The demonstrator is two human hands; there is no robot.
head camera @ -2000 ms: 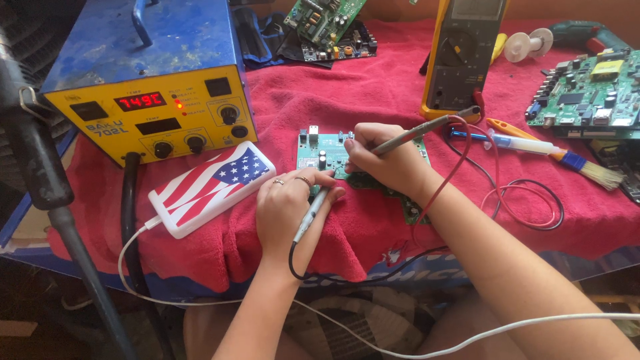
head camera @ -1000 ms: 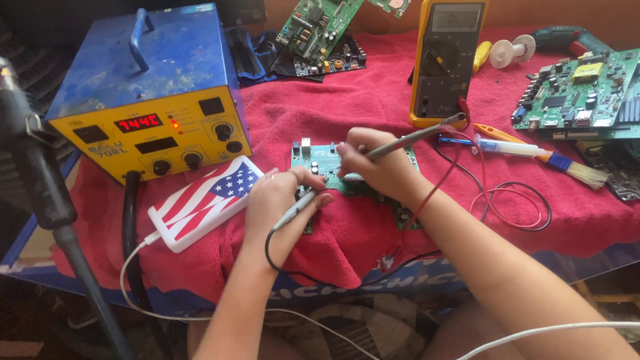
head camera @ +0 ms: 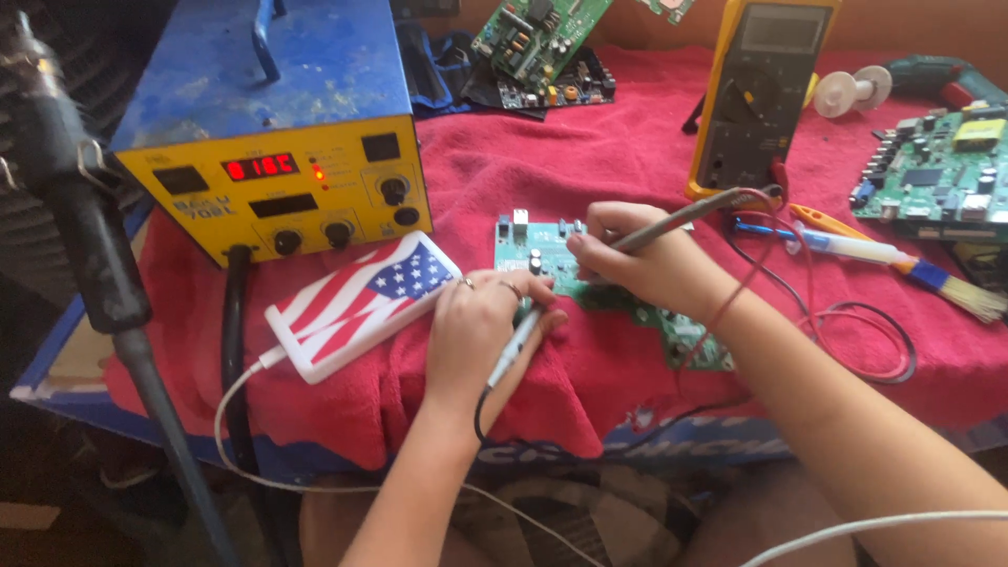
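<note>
A green circuit board point(head camera: 543, 244) lies on the red cloth point(head camera: 488, 173), partly covered by both hands. My left hand point(head camera: 480, 331), with rings on its fingers, holds a grey test probe point(head camera: 513, 348) with a black lead at the board's lower left. Over the board's right part, my right hand point(head camera: 638, 244) grips a dark probe point(head camera: 685, 216) with a red lead, slanting up to the right. Neither probe tip can be made out. Behind them a yellow digital multimeter point(head camera: 760, 94) stands tilted, its display too faint to read.
A Baku rework station point(head camera: 307, 189) with a lit red display stands left, a hot-air handle point(head camera: 98, 220) beside it. A flag-patterned power bank point(head camera: 362, 307) with a white cable lies near my left hand. At right are a syringe point(head camera: 843, 242), a brush point(head camera: 953, 287) and another circuit board point(head camera: 937, 165).
My right hand has shifted on the board, and its probe is angled differently. Both hands keep their probes. The red digits on the station's display have changed.
</note>
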